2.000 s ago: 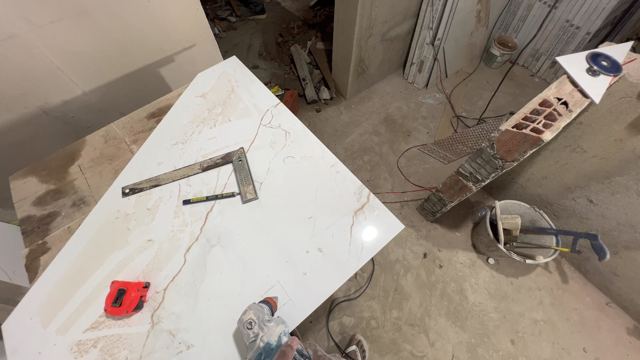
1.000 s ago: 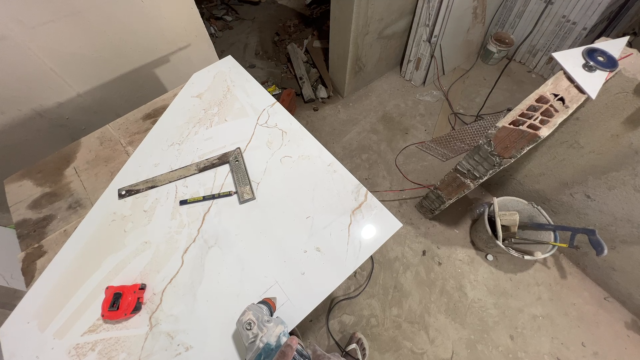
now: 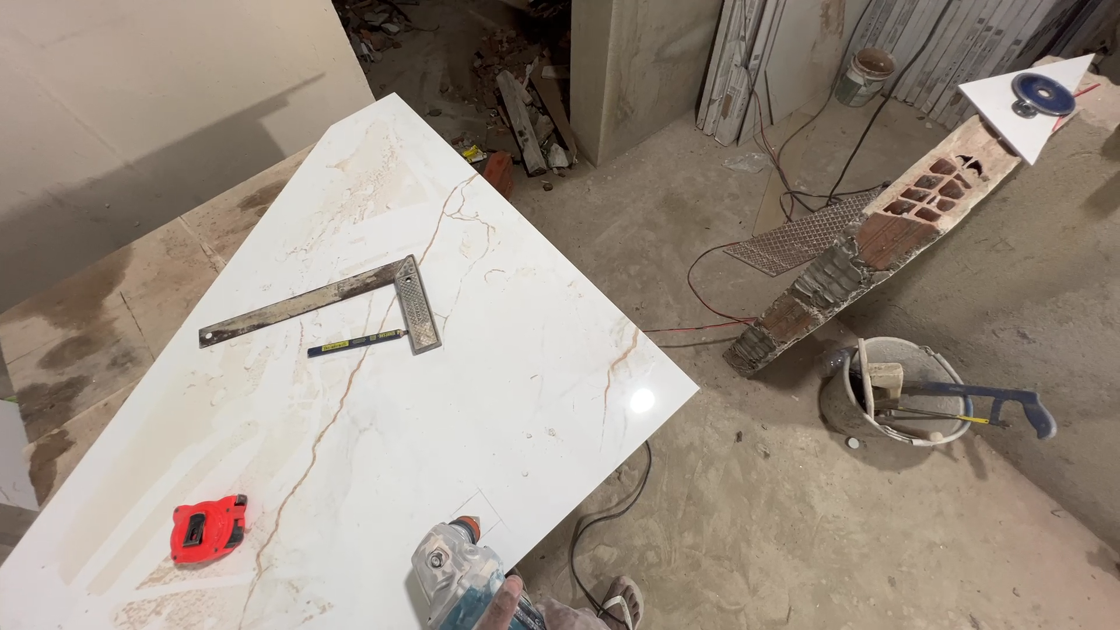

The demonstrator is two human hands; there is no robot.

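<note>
In the head view, my right hand [image 3: 503, 604] comes in at the bottom edge, its fingers around a plastic-wrapped power tool [image 3: 459, 573] with an orange-brown round bit [image 3: 468, 527]. The bit is beside thin crossed lines drawn on a large white marble-look slab [image 3: 525, 394]; whether they touch is unclear. A red tape measure [image 3: 208, 529] lies left of the tool. Farther up the slab are a worn metal try square [image 3: 315, 300] and a dark marker or pencil [image 3: 354, 343], whose tip is at the square's handle. My left hand is not seen.
A foot in a flip-flop [image 3: 624, 602] and a black cable [image 3: 573, 547] are below the slab's right edge. At right, a bucket [image 3: 853, 416] holds a blue-handled hacksaw [image 3: 997, 394] and other tools. A blue disc [image 3: 1043, 94] rests on a white tile piece [image 3: 997, 96] atop a broken brick wall end [image 3: 892, 236].
</note>
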